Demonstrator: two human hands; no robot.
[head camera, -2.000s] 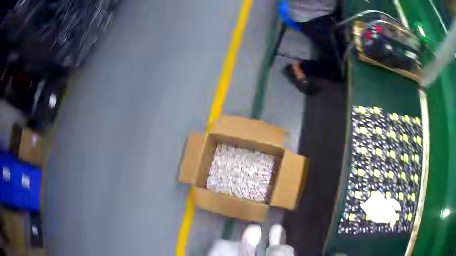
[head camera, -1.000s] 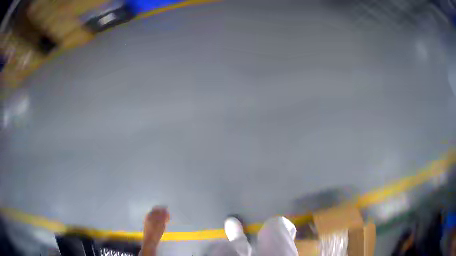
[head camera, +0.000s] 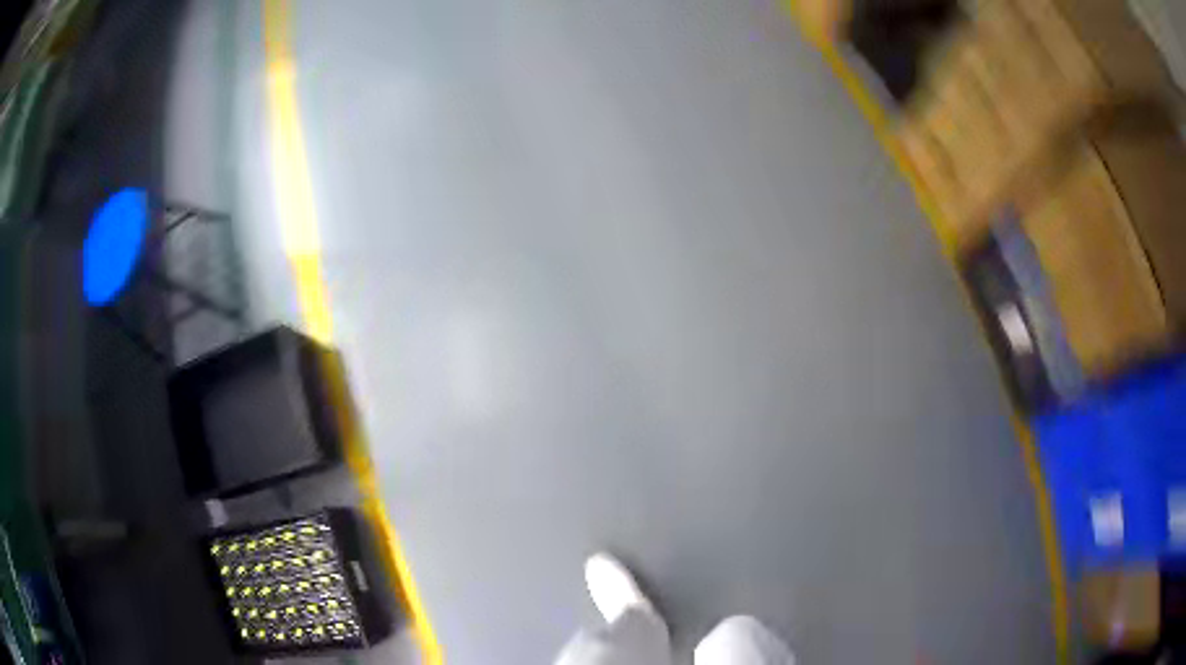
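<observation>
Neither of my hands is clearly in the picture. Nearest on the left, a black bin (head camera: 358, 572) on the floor holds a circuit board panel (head camera: 286, 585) with rows of yellow blocks. Just beyond it stands an open black bin (head camera: 260, 413) with a dark grey inside; nothing shows in it. Both are beside the yellow floor line. The picture is blurred.
A stool (head camera: 117, 247) with a blue seat stands at the left, near the green bench edge (head camera: 16, 338). Brown cartons (head camera: 1093, 247) and blue bins (head camera: 1129, 455) line the right side, behind another yellow line. My white shoes (head camera: 611, 585) are at the bottom on grey floor.
The view has swung round to the aisle, with the black bins now at left and cartons at right. The bare hand seen at the bottom earlier and the open carton are out of view.
</observation>
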